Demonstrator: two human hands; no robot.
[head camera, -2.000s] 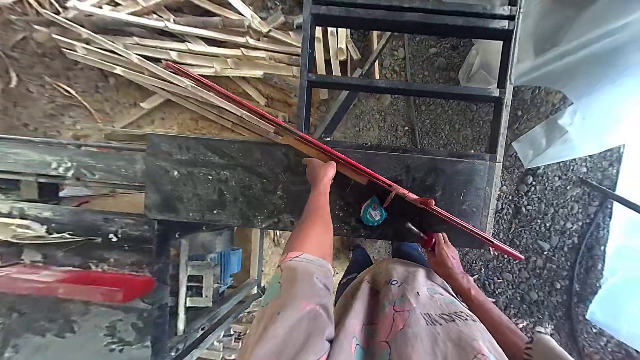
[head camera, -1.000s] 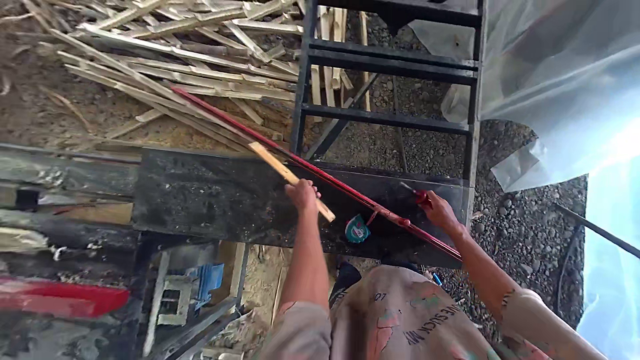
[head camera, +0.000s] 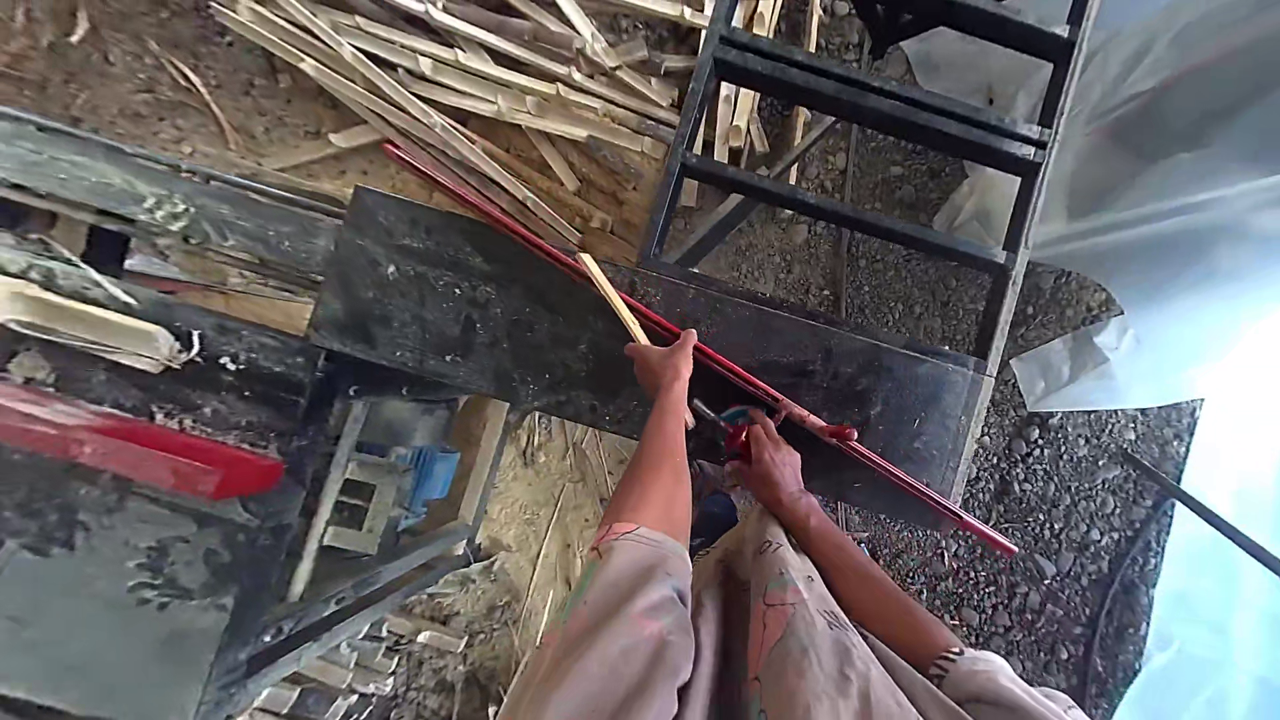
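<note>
My left hand (head camera: 664, 364) is closed around a light wooden strip (head camera: 612, 297), which slants across a long red bar (head camera: 520, 232). The bar lies diagonally over a black tabletop (head camera: 450, 290), with both its ends beyond the table's edges. My right hand (head camera: 766, 455) grips a red-handled tool (head camera: 737, 438); its metal shaft points toward the strip's lower end. Exactly what tool it is cannot be told. Partly hidden behind the right hand is a teal tape measure (head camera: 742, 413). A short red crosspiece (head camera: 835, 432) sits on the bar, right of this hand.
Split bamboo strips (head camera: 500, 80) lie piled on the ground beyond the table. A black metal ladder-like frame (head camera: 860, 210) stands against its far side. Plastic sheeting (head camera: 1200, 300) hangs at the right over gravel. A red-painted piece (head camera: 130, 440) rests on the bench at the left.
Two seconds ago my left hand was on the red bar; it now holds the wooden strip, turned more steeply than one second ago. My right hand has come in from the right, with the tool near the strip.
</note>
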